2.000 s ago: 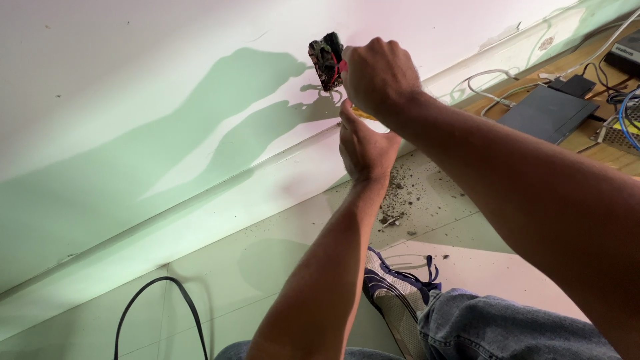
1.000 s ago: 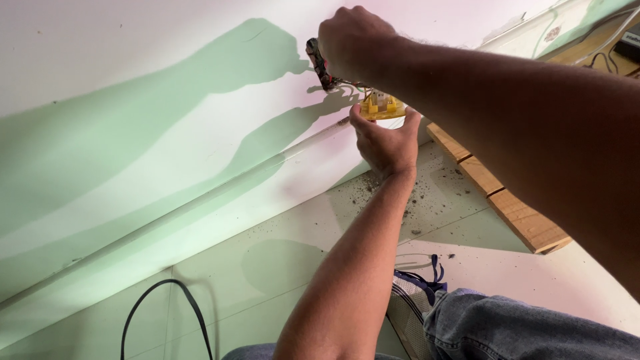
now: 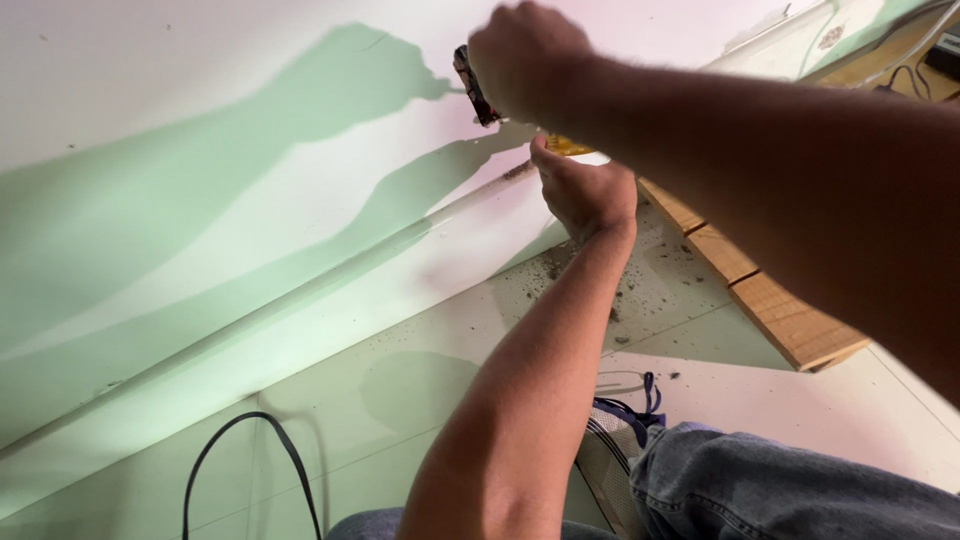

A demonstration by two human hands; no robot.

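Observation:
A dark recessed wall box (image 3: 476,86) with wiring, partly covered, sits in the white wall. Over its right side is my right hand (image 3: 529,60), its fingers hidden behind its back, so what they hold cannot be seen. Just below, my left hand (image 3: 589,180) grips a yellow and white electrical fitting (image 3: 566,144), whose right part is hidden by my right forearm. Between the fitting and the box is a small gap, largely covered by my right hand.
A skirting ledge (image 3: 300,281) runs along the wall's foot. Crumbled debris (image 3: 615,296) lies on the tiled floor. At the right is a slatted wooden bench (image 3: 795,319), with cables and a dark device (image 3: 946,52) beyond. A black cable (image 3: 259,414) loops at the lower left; my shoe (image 3: 619,435) is below.
My right hand has risen from beside the fitting to the wall box's upper right. My left hand has stayed on the yellow fitting, shifting slightly right.

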